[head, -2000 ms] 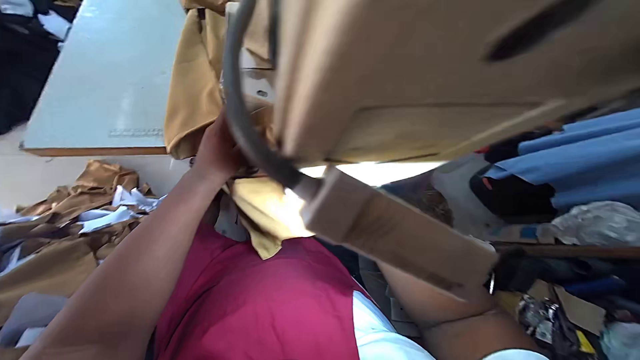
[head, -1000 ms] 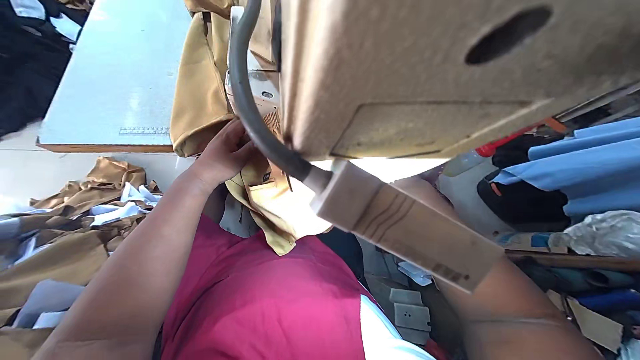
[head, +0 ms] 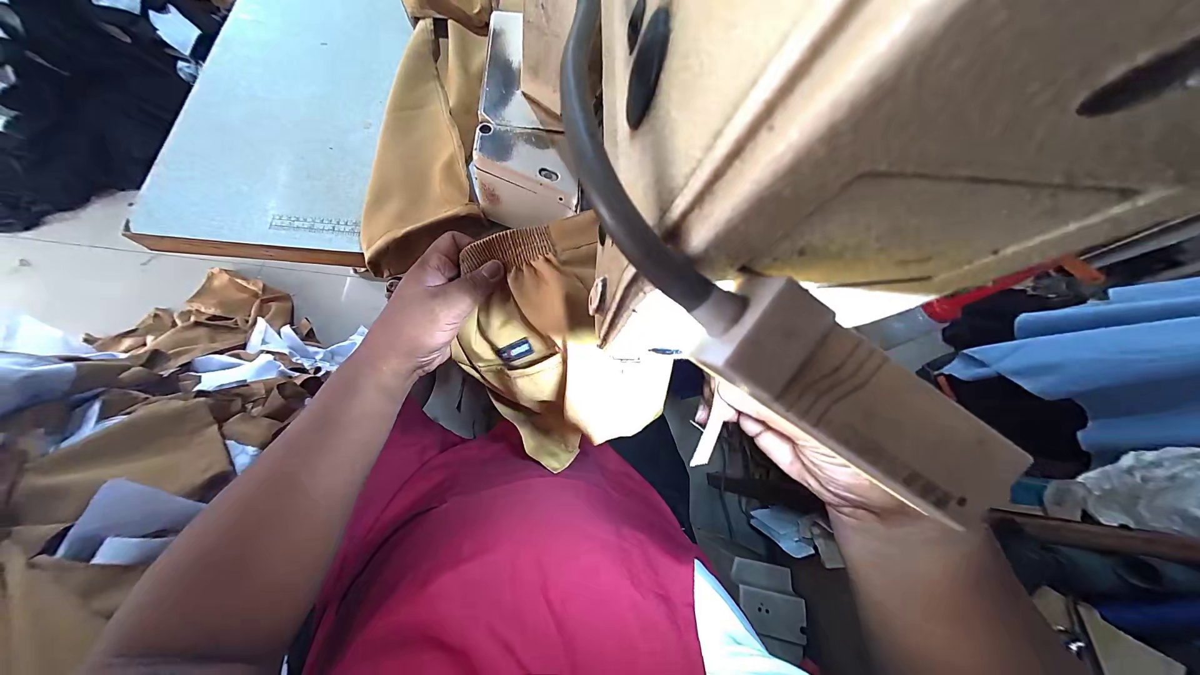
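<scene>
My left hand [head: 436, 305] grips the gathered elastic waistband of a tan fabric garment [head: 525, 375], which carries a small dark label. The garment hangs beside a beige sewing machine [head: 844, 141], its right part brightly lit. My right hand [head: 783, 445] is under a beige lamp head [head: 872, 403] on a dark flexible neck, partly hidden by it. A narrow pale strip [head: 714, 431] lies between its fingers. More tan fabric [head: 422, 141] drapes over the table beside the machine's worn metal bed [head: 525, 169].
A pale blue table top [head: 272, 122] with a printed ruler scale is at upper left. Tan and white fabric pieces [head: 169, 412] are heaped below it, dark cloth [head: 75, 122] beyond. Light blue cloth [head: 1125, 356] and a clear plastic bag [head: 1144, 492] are at right.
My left hand has lifted away from the machine bed with the garment, and the waistband and dark label now show. My right hand, hidden earlier, has come into view below the lamp.
</scene>
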